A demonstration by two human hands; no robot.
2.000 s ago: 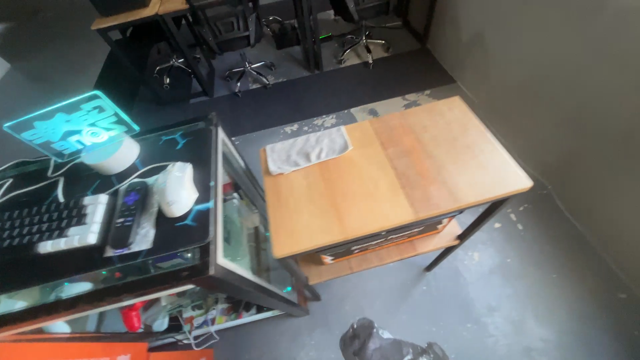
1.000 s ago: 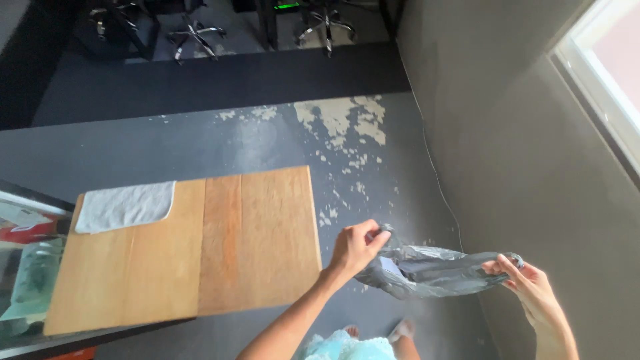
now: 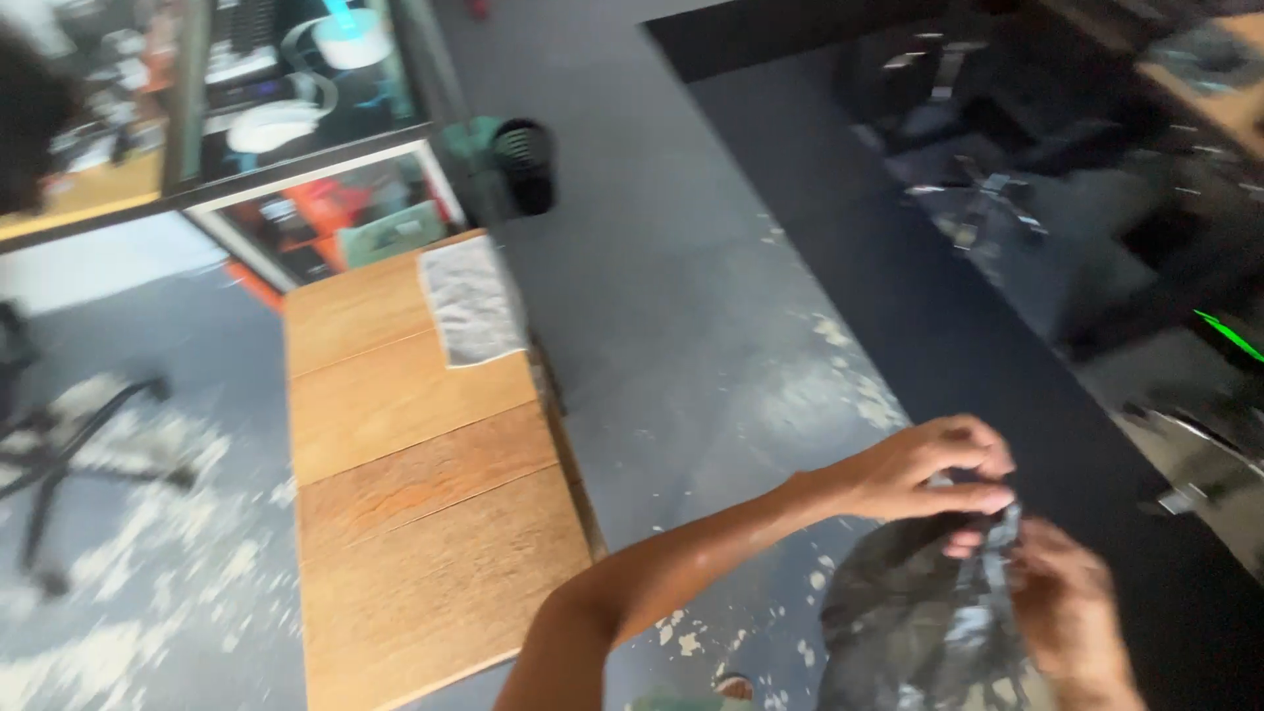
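A dark translucent plastic bag (image 3: 908,622) hangs at the lower right, over the grey floor. Its gathered rim is pinched between the thumb and fingers of my left hand (image 3: 938,469). My right hand (image 3: 1066,592), blurred, grips the bag's edge just below and to the right. Left of both hands stands a wooden table (image 3: 425,504) with a folded grey cloth (image 3: 474,301) lying at its far corner. What the bag holds, if anything, cannot be made out.
Beyond the table is a glass-sided desk (image 3: 326,178) with a white mouse (image 3: 267,126). A black mesh waste bin (image 3: 523,163) stands on the floor beside it. Office chair bases are at the left (image 3: 69,454) and upper right (image 3: 987,193). A dark floor strip (image 3: 918,296) runs diagonally.
The hands were apart, stretching the bag between them; now they are close together at its rim and the bag hangs down. The view has swung strongly to the left.
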